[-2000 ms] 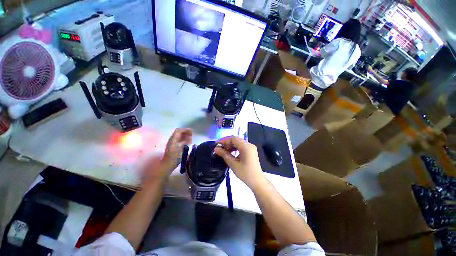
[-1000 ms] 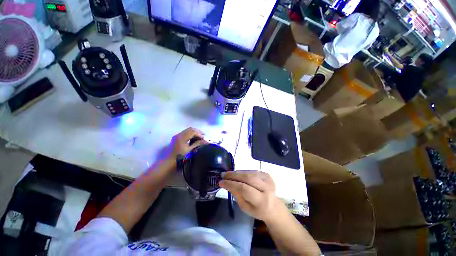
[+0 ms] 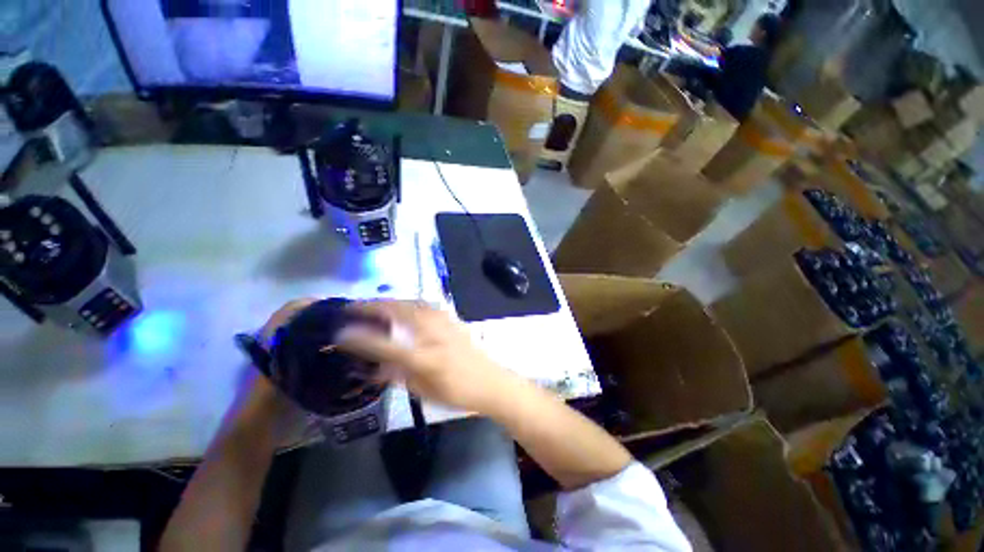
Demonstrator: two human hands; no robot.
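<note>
A black dome-headed camera with a grey base stands at the bench's front edge, in front of me, with a short antenna out to its left. My left hand is behind and at the left side of the camera, mostly hidden by it, holding it. My right hand is at the right side of the dome, blurred, its fingers over the black head; whether they grip it cannot be told. Another camera stands behind with a blue glow at its base. A further camera at the left also glows blue.
A mouse lies on a black pad at the bench's right. A monitor stands at the back. Open cartons stand right of the bench, some holding dark cameras. Another camera stands back left. People are in the background.
The view has turned right, so bench things sit further left and the fan is out of view. My right hand has moved up over the dome. The left camera's glow went from red to blue.
</note>
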